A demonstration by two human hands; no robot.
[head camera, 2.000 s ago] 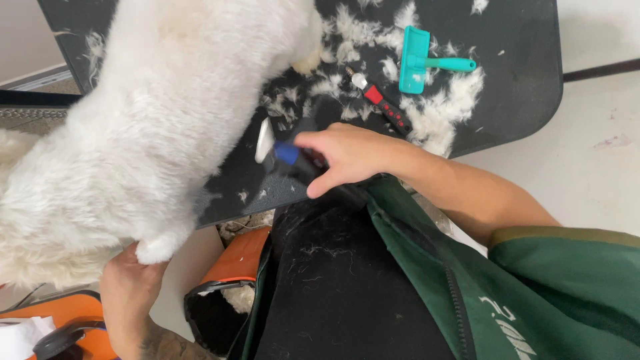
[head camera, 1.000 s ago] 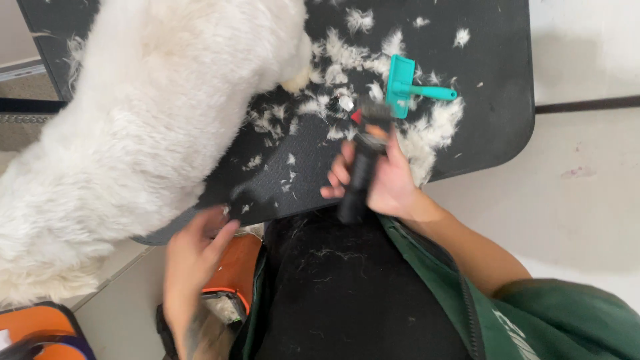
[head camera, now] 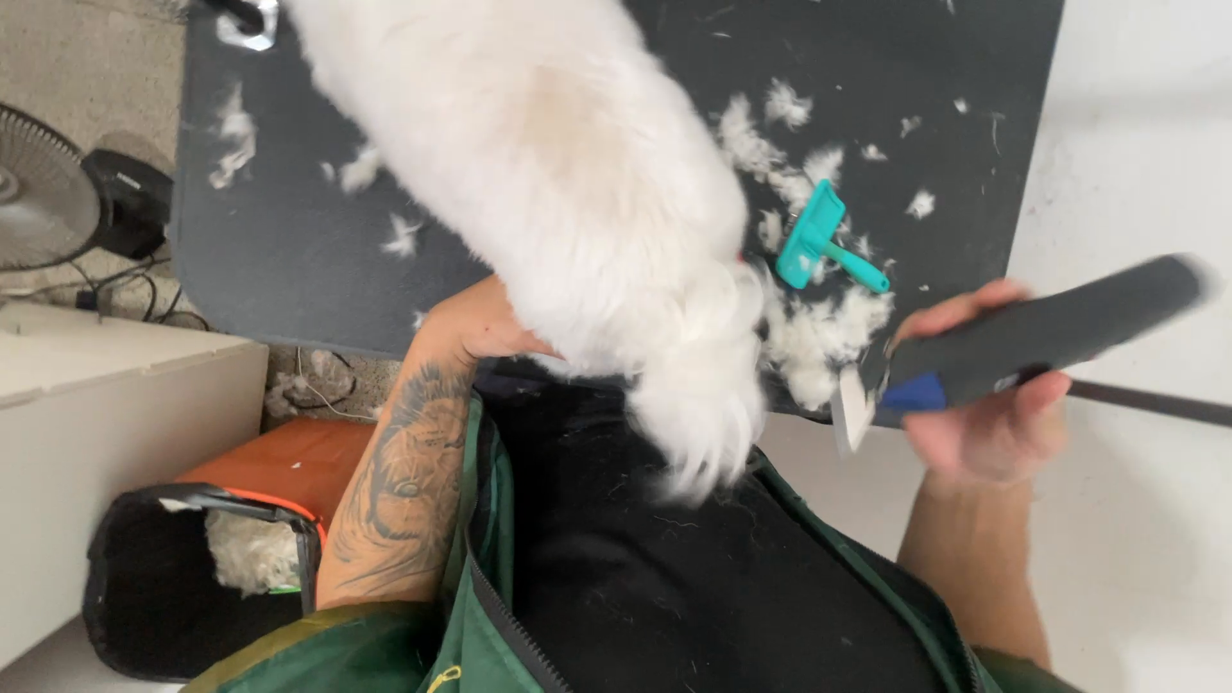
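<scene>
A white-furred dog [head camera: 577, 173] stands on the dark grooming table [head camera: 289, 260], its bushy tail hanging over the near edge against my black clothing. My left hand [head camera: 500, 322] rests against the dog's hindquarters; its fingers are partly hidden under the fur. To the right of the dog, my right hand [head camera: 991, 385] holds black electric clippers [head camera: 1039, 332] with a blue part and a pale blade or comb at the end pointing left. The clippers are apart from the dog. A teal slicker brush [head camera: 813, 236] lies on the table amid tufts of cut fur [head camera: 828, 337].
An orange bin [head camera: 279, 467] with a black liner and fur inside stands low on the left, beside a white cabinet [head camera: 115, 385]. A fan [head camera: 38, 192] with cables is at the far left. Loose fur tufts are scattered over the table.
The dog has turned, so its tail end now faces me. My left hand has come to its hindquarters. The clippers have moved right in my right hand. The view has shifted.
</scene>
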